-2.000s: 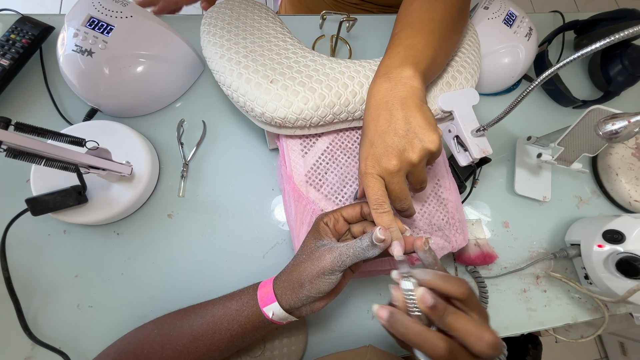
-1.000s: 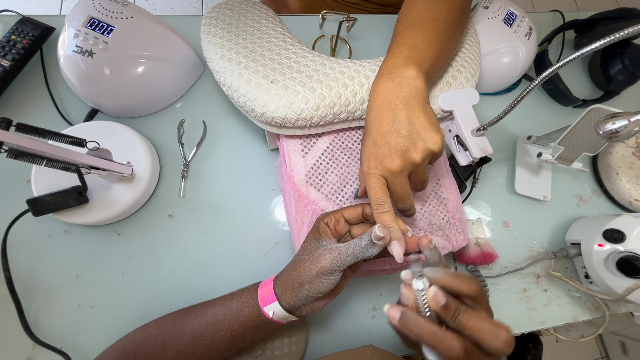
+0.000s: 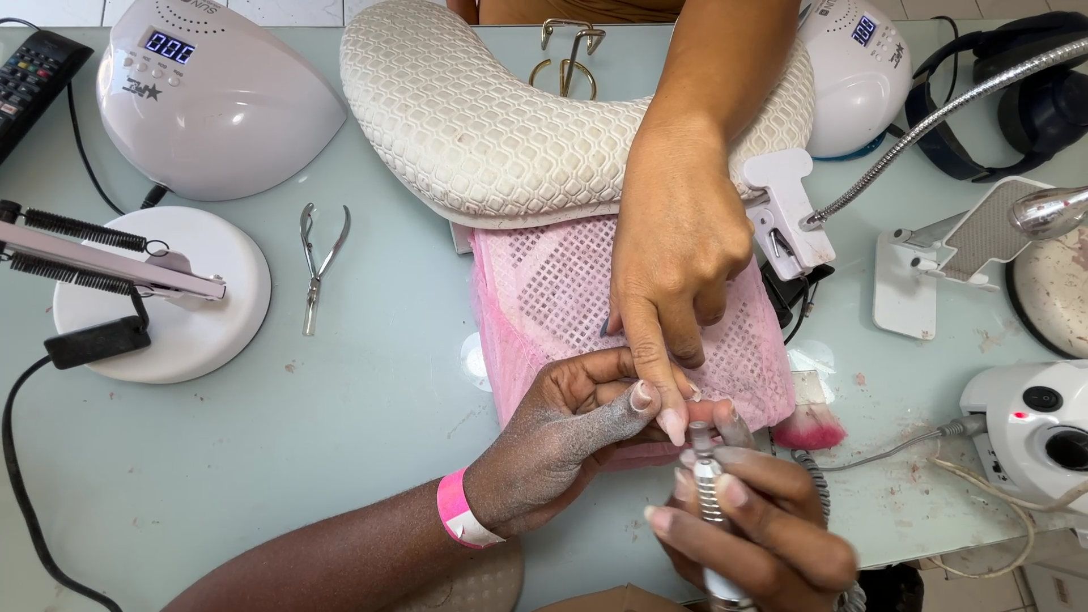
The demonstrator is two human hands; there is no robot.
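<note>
My left hand, dusted with pale powder and wearing a pink and white wristband, holds a finger of another person's hand. That finger points down toward me and has a long pale nail. In my right hand is a silver electric nail drill handpiece, its tip close to the right side of the nail; whether they touch is unclear. Under the other person's hand lies a pink mesh-covered dust collector, and the forearm crosses a white textured armrest cushion.
Cuticle nippers lie on the glass table left of the cushion. Nail lamps, a round white lamp base, a phone stand, a clip, a pink-tipped brush and the drill's control unit surround the work.
My right hand with the drill handpiece has shifted slightly around the nail. My left hand keeps its hold on the finger. Another hand seen at the top left two seconds ago is out of view.
</note>
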